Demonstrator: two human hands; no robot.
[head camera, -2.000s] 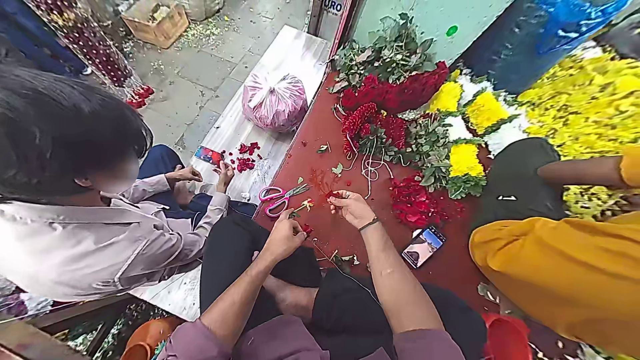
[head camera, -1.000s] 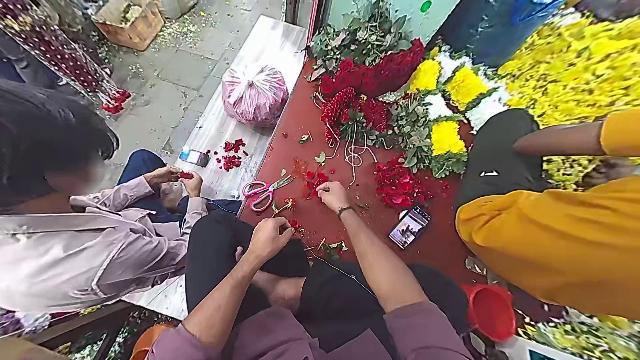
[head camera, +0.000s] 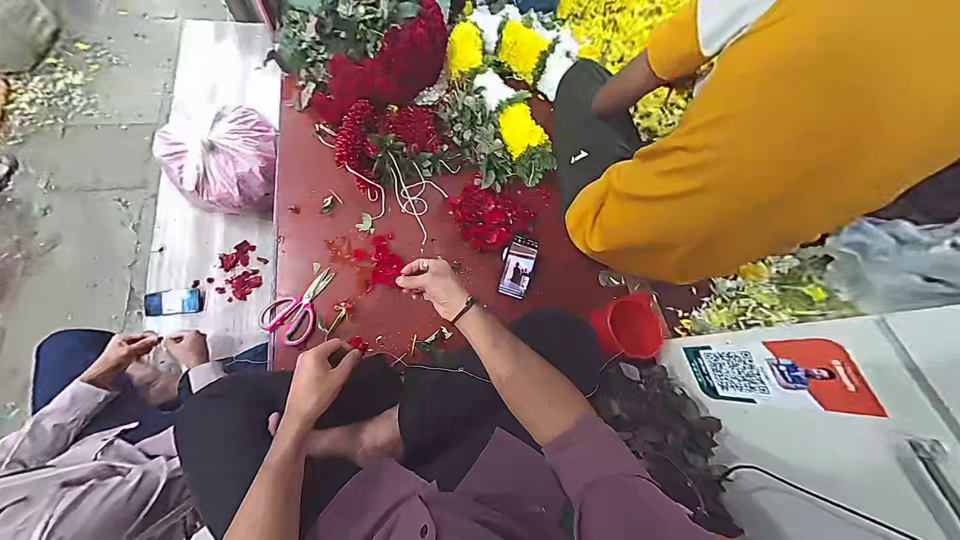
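Between the fingertips of my left hand (head camera: 326, 371), low over the near edge of the red surface, is a small red petal or flower piece (head camera: 355, 343). My right hand (head camera: 435, 285) is pinched just beside a small pile of red petals (head camera: 381, 262); whether it holds anything cannot be made out. Pink-handled scissors (head camera: 300, 307) lie partly open left of my hands, beside a small flower stem (head camera: 340, 316). A thin thread (head camera: 442, 368) runs across below my right wrist. A larger heap of red petals (head camera: 487, 216) and a lit phone (head camera: 517, 267) lie to the right.
Red garlands (head camera: 390, 67) with white strings and yellow-white flower bunches (head camera: 520, 129) lie at the back. A bag of pink petals (head camera: 217, 159) stands left. Co-workers sit on both sides, one with hands (head camera: 154, 352) near another phone (head camera: 174, 302). A red cup (head camera: 628, 327) stands at right.
The view has shifted, showing more at the lower right. My right hand remains by the small red petal pile. The left co-worker's hands no longer show the red piece seen a second ago.
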